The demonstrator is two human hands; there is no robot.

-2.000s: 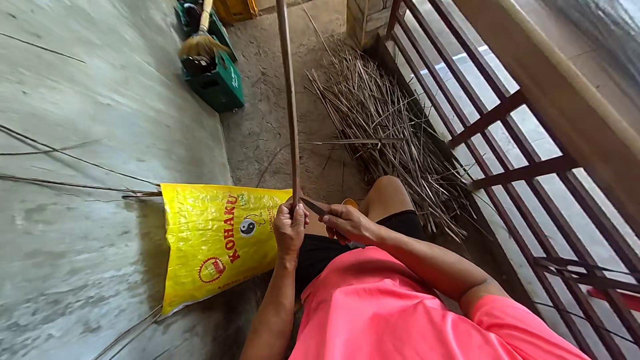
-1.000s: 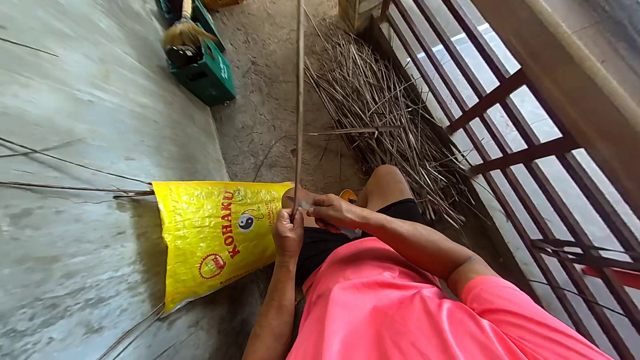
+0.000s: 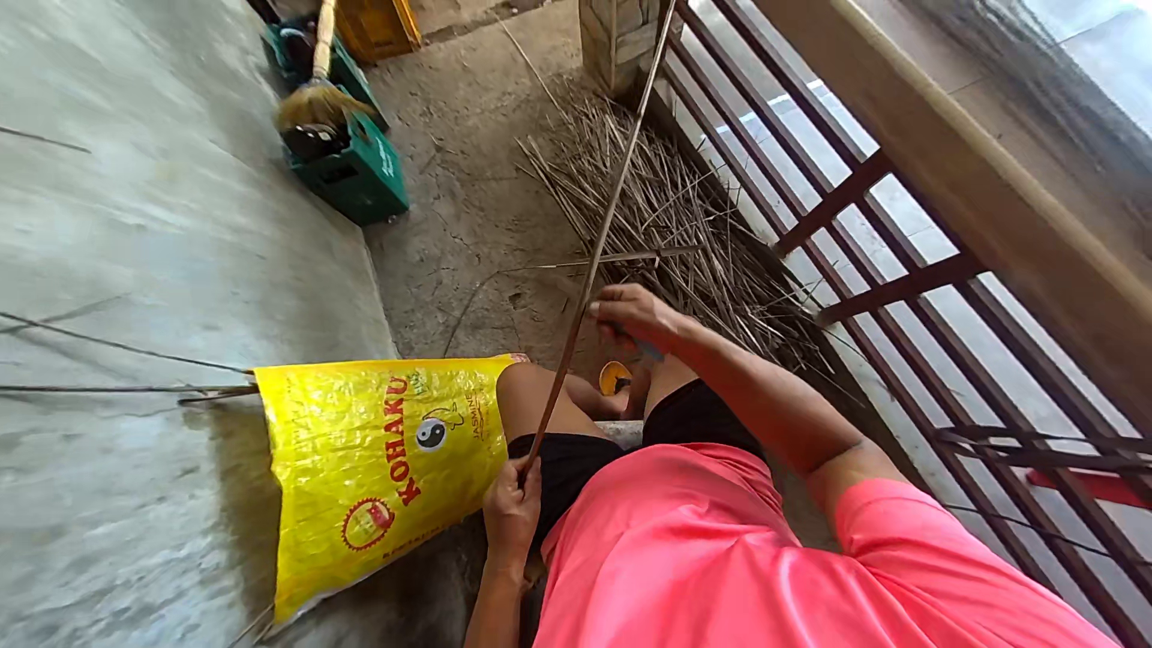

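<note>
My left hand (image 3: pixel 513 504) is closed around the lower end of a long thin brown stick (image 3: pixel 605 229), near my lap. The stick slants up and to the right, past the top edge of the view. Just right of its middle part is my right hand (image 3: pixel 634 315), its fingers curled on a small knife, whose blurred blade (image 3: pixel 650 349) points down and right. Whether the right hand touches the stick cannot be told. A yellow woven sack (image 3: pixel 360 468) lies to the left of my thighs, with thin sticks showing at its left side.
A heap of dry thin sticks (image 3: pixel 666 207) lies on the floor before the brown metal railing (image 3: pixel 909 288). Green crates (image 3: pixel 355 180) with a soft broom (image 3: pixel 319 103) stand by the grey wall (image 3: pixel 180 180). An orange crate (image 3: pixel 373 27) is farther back.
My left hand has moved down toward my lap, and the stick now leans to the right instead of standing nearly vertical. My right hand has moved away from the left, forward and to the right.
</note>
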